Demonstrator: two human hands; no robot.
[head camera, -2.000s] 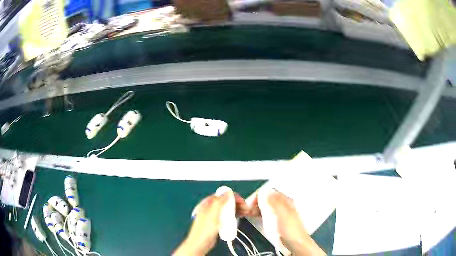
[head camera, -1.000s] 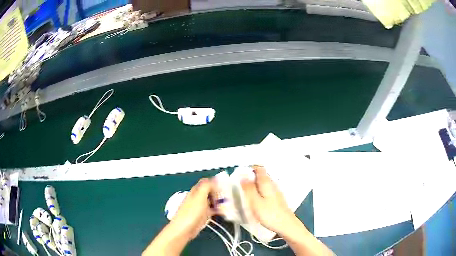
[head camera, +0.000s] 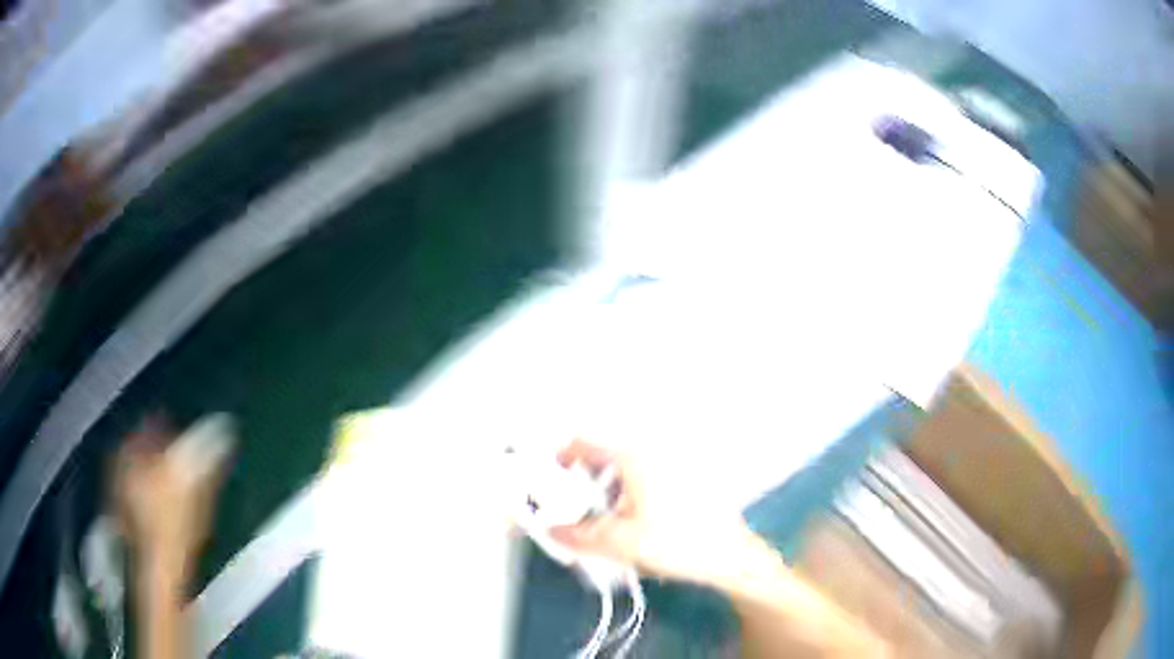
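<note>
The view is strongly blurred. My right hand is closed around a bunch of white units, with looped white cords hanging below, over the papers' edge. How many units it holds cannot be told. My left hand is far left over the green belt. A blurred white unit is at its fingertips; whether it is gripped cannot be told. Blurred white units also show at the left edge.
Overexposed white papers cover the bench, with a dark clip at their far end. A yellow note edge shows at the pale rail. An open brown carton with rows of white units stands at lower right, beside blue floor.
The view has swung right, bringing the carton in. My hands have parted: the left has moved out left over the belt, while the right keeps white units with cords.
</note>
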